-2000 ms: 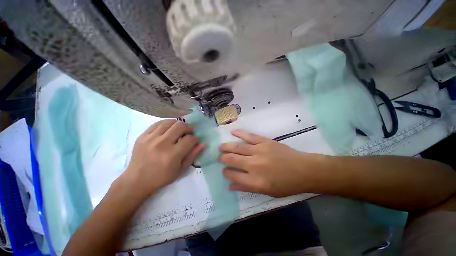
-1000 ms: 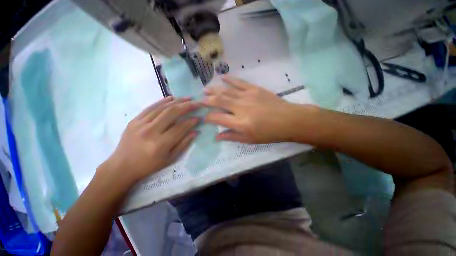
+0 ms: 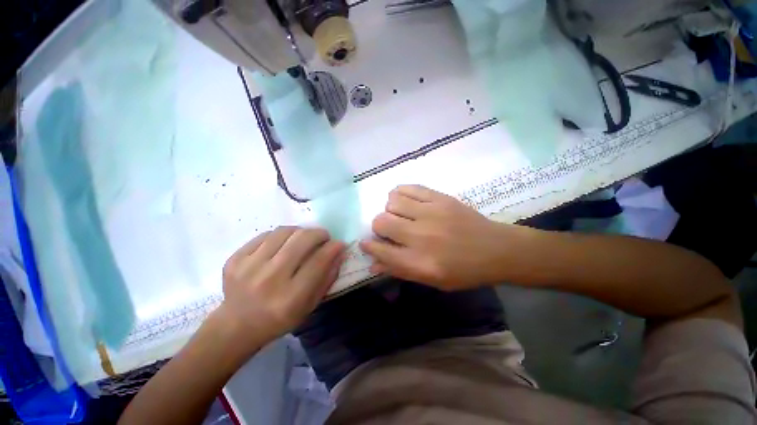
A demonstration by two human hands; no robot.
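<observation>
A narrow pale mint fabric strip runs from under the sewing machine's needle area down to the table's front edge. My left hand is at the strip's near end, fingers bent, thumb and fingertips on its left side. My right hand is at the right side of the same end, fingers curled. The fingertips of both hands nearly meet there and hide the strip's end. The round metal plate shows beside the strip. The tan ribbed knob is above it.
A darker teal strip pile lies on paler pieces at the table's left. More mint pieces lie right of the needle, beside black scissors and black snips. A printed ruler follows the front edge. A blue basket is at left.
Both hands have moved down from near the needle to the table's front edge, at the strip's near end. The view has shifted, showing less of the machine head and more of the table front and lap.
</observation>
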